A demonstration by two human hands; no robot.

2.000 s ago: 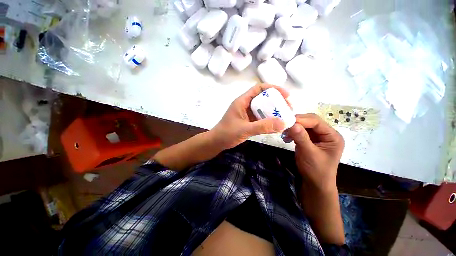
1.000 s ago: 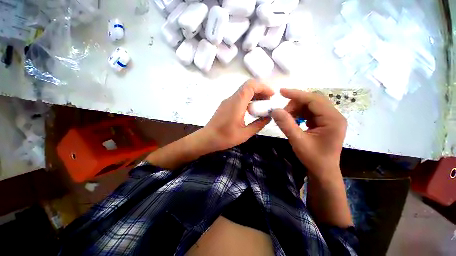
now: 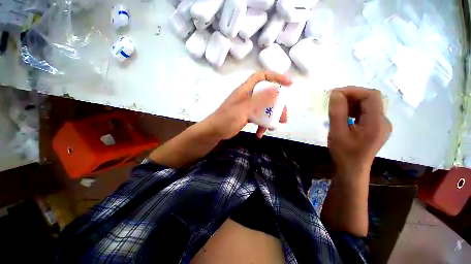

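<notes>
My left hand (image 3: 235,111) holds a white charging case (image 3: 266,105) with a small blue mark on its face, fingers around its edges above the table's front edge. My right hand (image 3: 359,124) is apart from the case, to its right, with fingers curled. A tiny bright blue patch (image 3: 351,121) shows inside its curl, perhaps a film tab; what it belongs to is hidden. A pile of white cases (image 3: 250,23) lies at the top centre. Two blue-marked cases (image 3: 123,48) stand left of the pile.
Translucent film pieces (image 3: 413,64) spread at the right of the white tabletop (image 3: 170,93). A crumpled clear bag (image 3: 57,44) lies at the left. An orange stool (image 3: 90,147) is below the table at left, a red one (image 3: 446,191) at right.
My right hand has moved away from the case to the right, over the dark dots, which are now hidden. My left hand has turned the case so its blue-marked face shows again.
</notes>
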